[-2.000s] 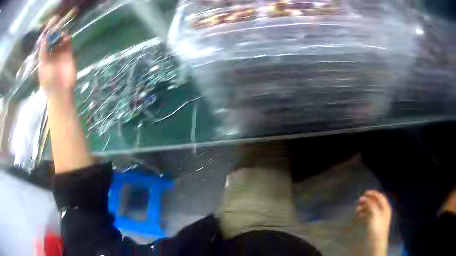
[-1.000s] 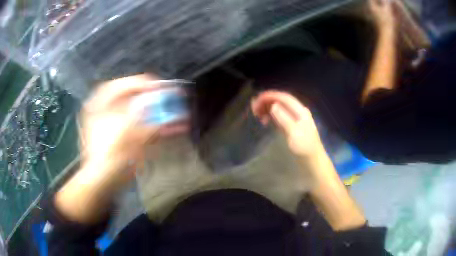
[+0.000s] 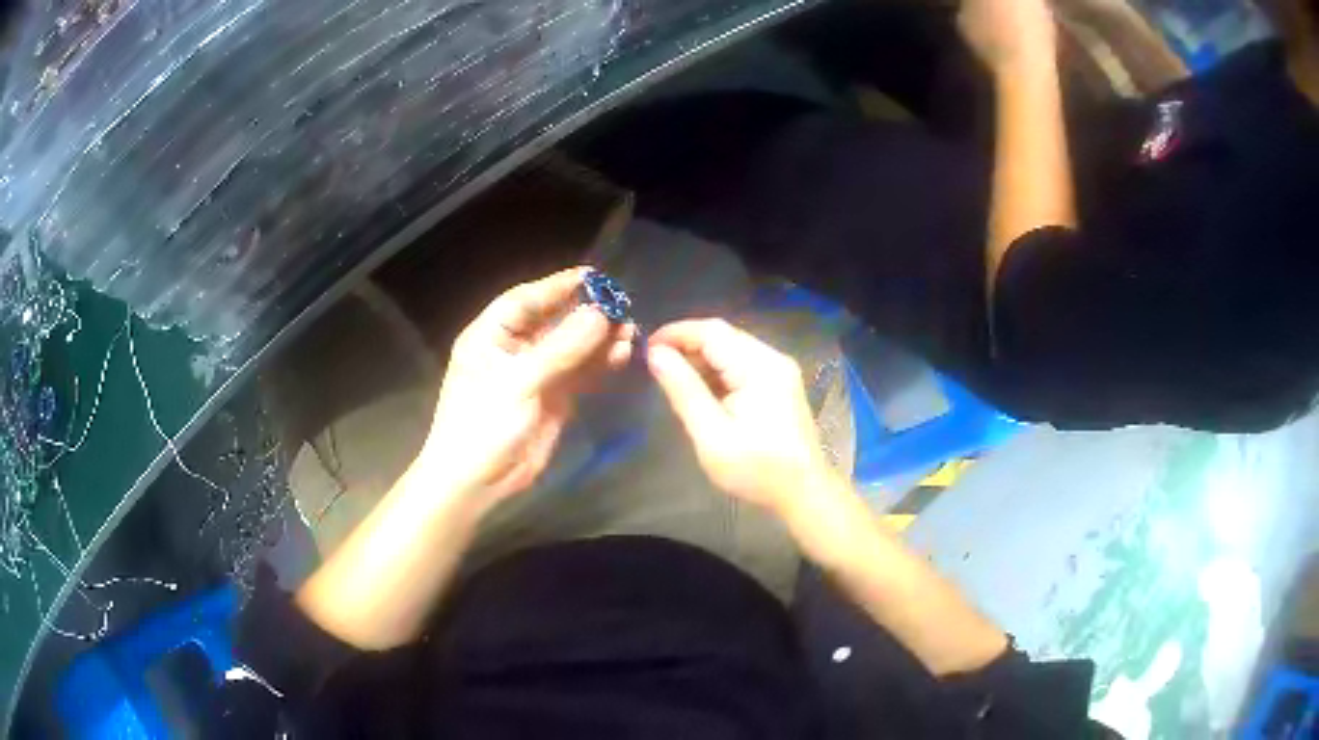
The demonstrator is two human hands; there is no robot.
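A small round part (image 3: 606, 297), dark blue with a lighter rim, possibly a stator, is held up over the lap. My left hand (image 3: 509, 373) grips it between thumb and fingers. My right hand (image 3: 735, 402) is just right of it, thumb and index fingertip pinched together close to the part's lower edge. Whether a thin lead lies between those fingertips is too small to tell.
A tall clear tray stack (image 3: 289, 130) stands on the green bench (image 3: 101, 379) at upper left. A wire tangle (image 3: 32, 419) has leads hanging over the edge. Blue stools (image 3: 904, 412) stand on both sides. A person in black (image 3: 1157, 275) sits at right.
My hands have come together over the lap, the right one moving in beside the part in my left. The view has turned and shifted, and the tray stack now sits farther to the upper left.
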